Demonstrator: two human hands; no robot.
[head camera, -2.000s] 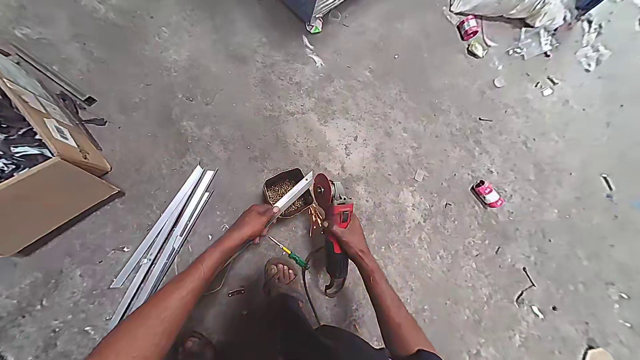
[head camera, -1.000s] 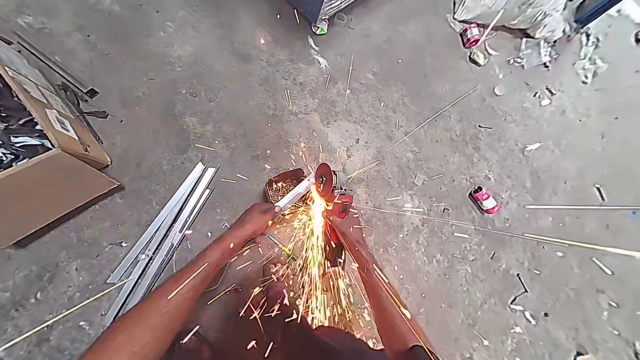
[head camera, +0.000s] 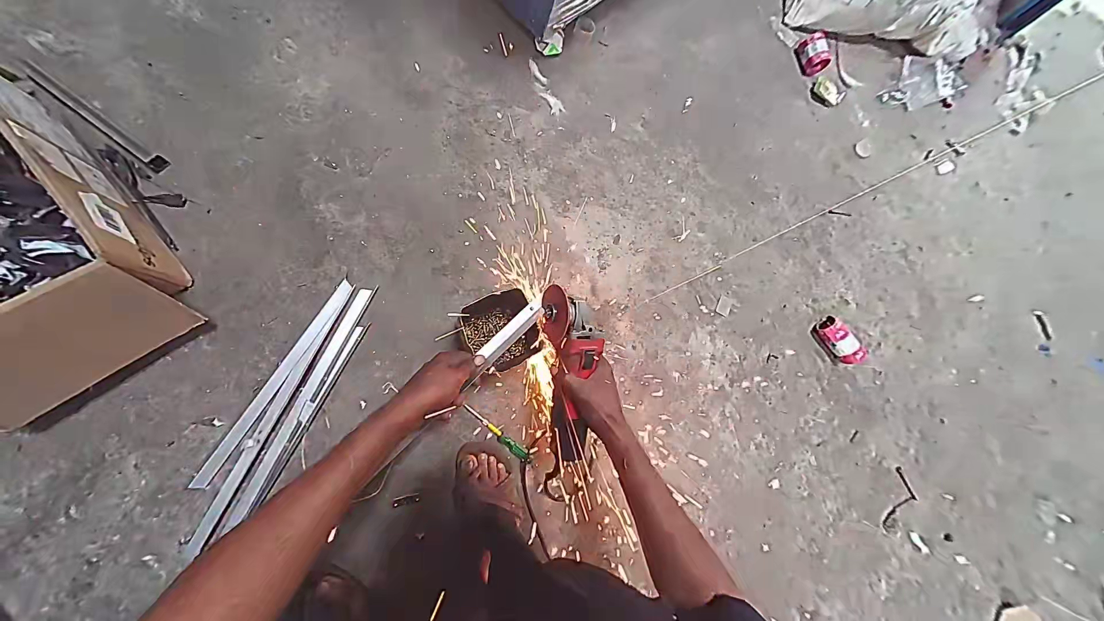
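Note:
My left hand (head camera: 444, 382) grips a metal profile strip (head camera: 511, 335), whose far end meets the disc of an angle grinder. My right hand (head camera: 595, 397) is closed around the red and black angle grinder (head camera: 585, 355), and its reddish disc (head camera: 557, 315) stands edge-on at the strip's end. Sparks spray forward and back toward my feet. Beneath the strip lies a dark container (head camera: 490, 308) of small brass-coloured screws or similar pieces. A screwdriver with a green handle (head camera: 514, 447) rests on the floor near my foot, just below the hands.
Several long metal profiles (head camera: 285, 414) lie on the concrete floor at left. Beyond them stands an open cardboard box (head camera: 95, 336) of dark scraps. A pink can (head camera: 838, 340) lies at right. Plastic sacks (head camera: 888, 17) and litter are at top right. The grinder's cable runs beside my foot.
Two seconds ago only a few sparks showed at the disc; one second ago they sprayed heavily toward my feet. Now they also fly forward over the container. Both hands keep their holds.

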